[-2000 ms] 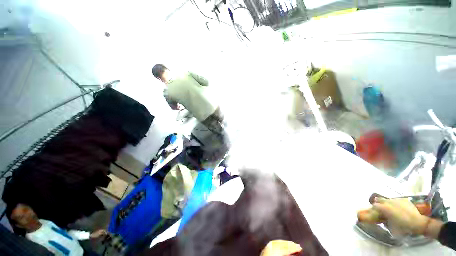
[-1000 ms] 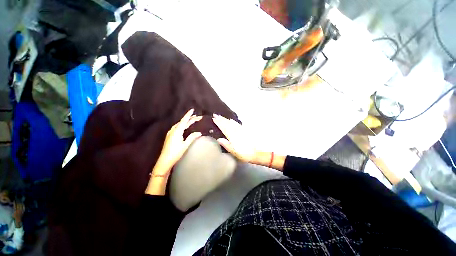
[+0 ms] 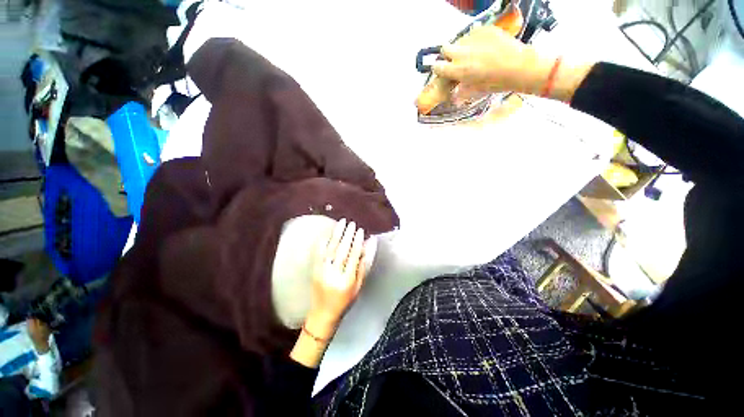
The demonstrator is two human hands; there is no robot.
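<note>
The dark brown garment (image 3: 245,155) lies over the left end of the white table, its edge curving round the off-white padded form (image 3: 298,265). My left hand (image 3: 338,273) lies on the form with fingers straight and slightly apart, fingertips beside the garment's edge; it grips nothing. My right hand (image 3: 489,61) is closed over the handle of the steam iron (image 3: 436,96), at the top of the view. The iron is on the table; its orange handle shows at both sides of my hand.
Blue crates (image 3: 86,224) stand left of the table (image 3: 457,187). Black cables (image 3: 673,49) loop at the upper right. A wooden frame (image 3: 583,285) is low at the right. Part of another person in a white and blue top (image 3: 24,354) shows at the lower left.
My right hand has left the garment and taken hold of the iron. My left hand has moved from the garment's edge onto the padded form. The garment's edge now lies flatter round the form.
</note>
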